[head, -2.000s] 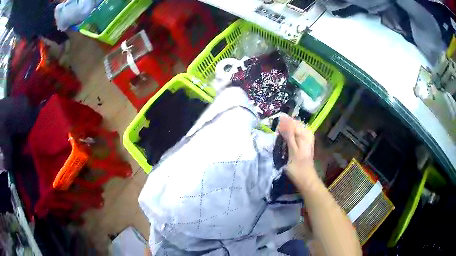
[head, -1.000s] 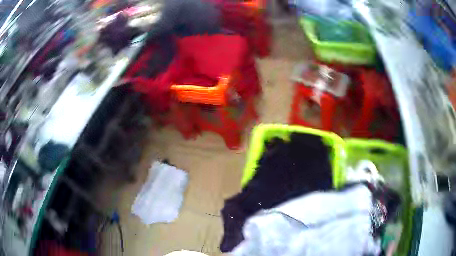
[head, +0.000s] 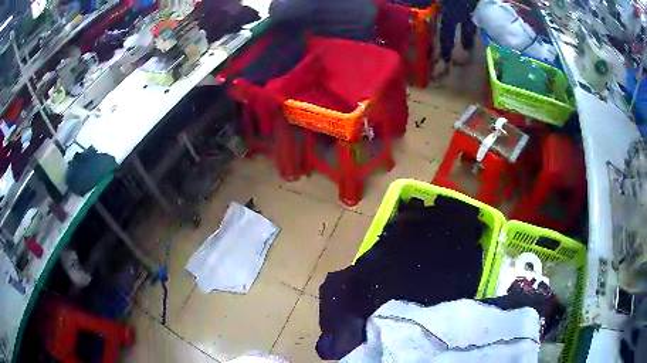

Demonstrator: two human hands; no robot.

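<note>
Light grey cloth [head: 454, 330] with a dark seam line lies at the bottom right, over the near part of the baskets. Dark cloth [head: 418, 255] fills a lime-green basket [head: 384, 211] and hangs over its left side towards the floor. A second lime-green basket [head: 543, 241] beside it holds a white ring-shaped item [head: 526, 267] and a dark patterned bundle. A light grey cut piece [head: 235, 248] lies flat on the tiled floor. Neither of my hands is in view.
Red stools stand across the aisle, one with red cloth and an orange basket [head: 323, 118], another with a flat clear-topped box [head: 491, 132]. A green basket [head: 528, 96] is farther back. Machine tables line both sides. A person's legs [head: 456, 32] show at the top.
The view has swung left, towards the aisle and the floor piece, and is now steadier. My hand, seen over the grey cloth two seconds ago, is out of the picture.
</note>
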